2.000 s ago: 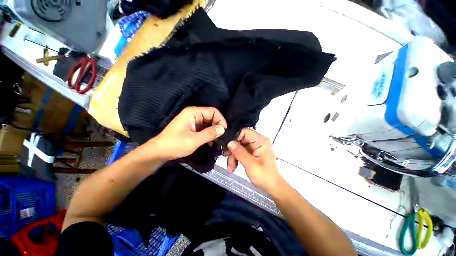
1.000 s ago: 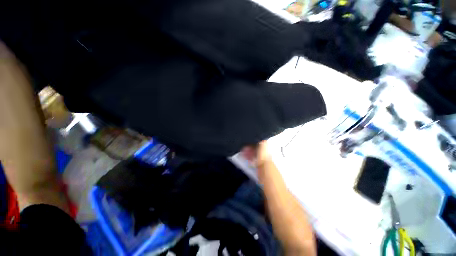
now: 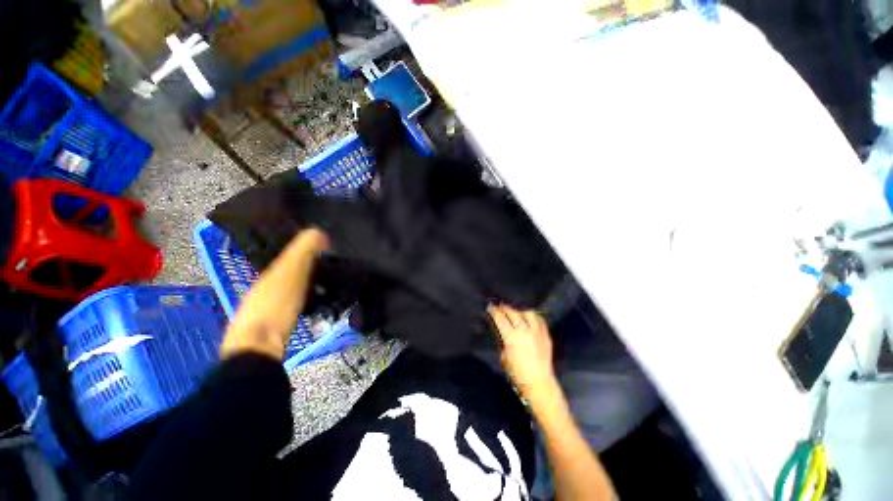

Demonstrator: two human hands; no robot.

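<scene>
The black fabric garment piece (image 3: 431, 245) is bunched low, left of the table, over my lap and a blue plastic crate (image 3: 338, 168) on the floor. My left hand (image 3: 311, 245) is at the fabric's left part; its fingers are mostly hidden by the dark cloth, so its grip is unclear. My right hand (image 3: 519, 328) is at the fabric's lower right edge, fingers bent against the cloth with the tips partly hidden. The picture is somewhat blurred.
The white table (image 3: 636, 176) runs along the right, with a smartphone (image 3: 816, 338) and green-and-yellow-handled shears (image 3: 805, 470). A red plastic stool (image 3: 78, 238), another blue crate (image 3: 147, 352) and one more at upper left (image 3: 69, 132) stand on the floor. Cardboard boxes (image 3: 264, 39) lie behind.
The garment has moved from the table, through a raised spread, down to the crate and my lap. Both hands have gone down with it. The view has swung left toward the floor.
</scene>
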